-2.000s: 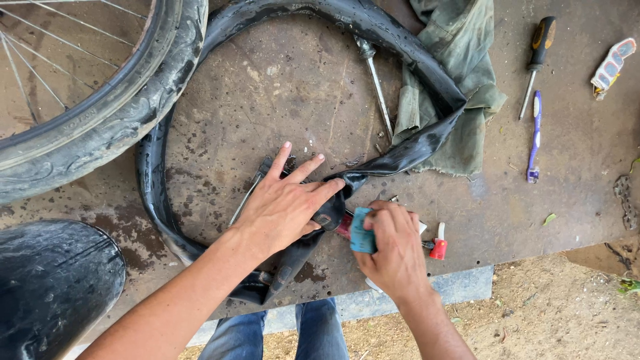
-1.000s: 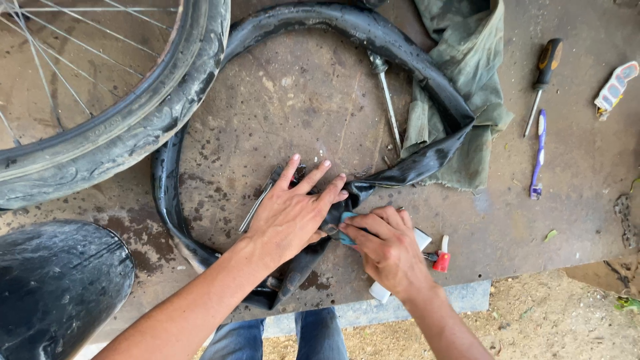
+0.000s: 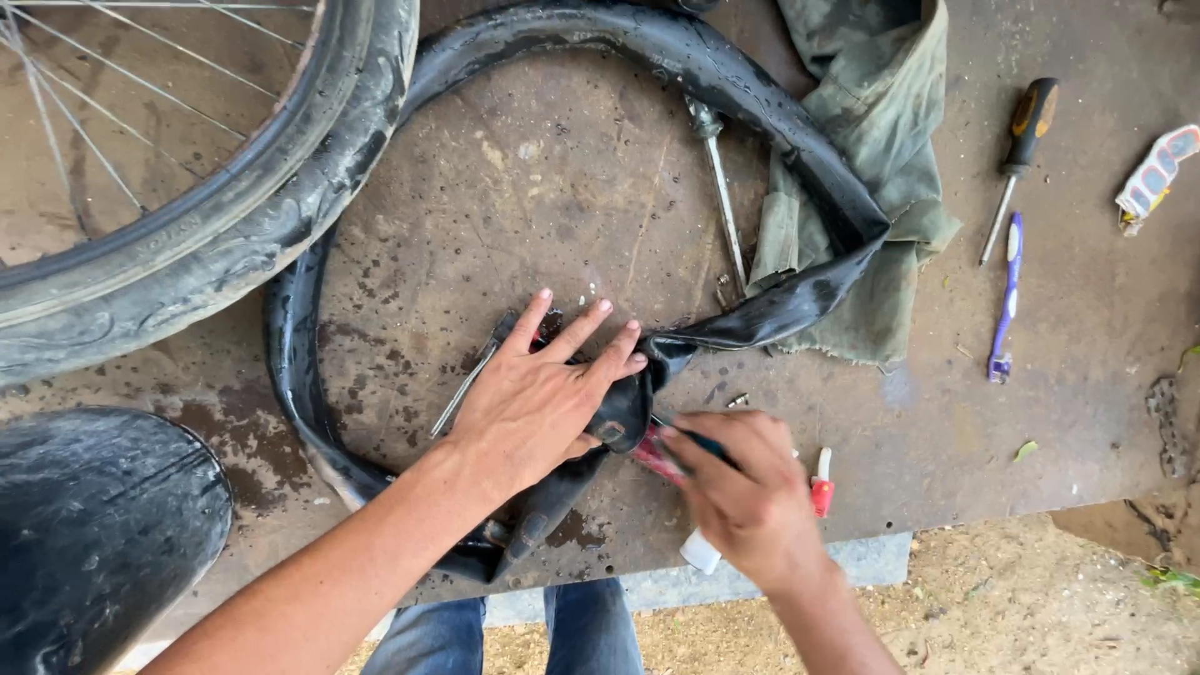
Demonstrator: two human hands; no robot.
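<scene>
A black rubber inner tube (image 3: 581,33) lies in a loop on the brown table. My left hand (image 3: 534,403) lies with fingers spread on the lower part of the tube, over a dark tool mostly hidden beneath it. Close by on the right, my right hand (image 3: 750,487) has its fingers curled around a thin blue-green piece, at the edge of the flattened tube section. A red object (image 3: 659,457) shows between the tube and my right fingers. A white cylindrical item (image 3: 699,552) lies just below my right hand, and a small red tube with a white nozzle (image 3: 822,486) to its right.
A bicycle wheel with its tyre (image 3: 347,178) fills the upper left, above a black rounded container (image 3: 103,544). A green-grey cloth (image 3: 900,141) lies under the tube's right side. Nearby are a metal-shafted tool (image 3: 722,187), a screwdriver (image 3: 1031,122), a purple toothbrush (image 3: 1011,291) and a patch strip (image 3: 1158,173).
My right hand has stayed beside the tube while the blue-green piece in its fingers has shifted and turned; it showed broad and flat at first. My left hand remains on the tube.
</scene>
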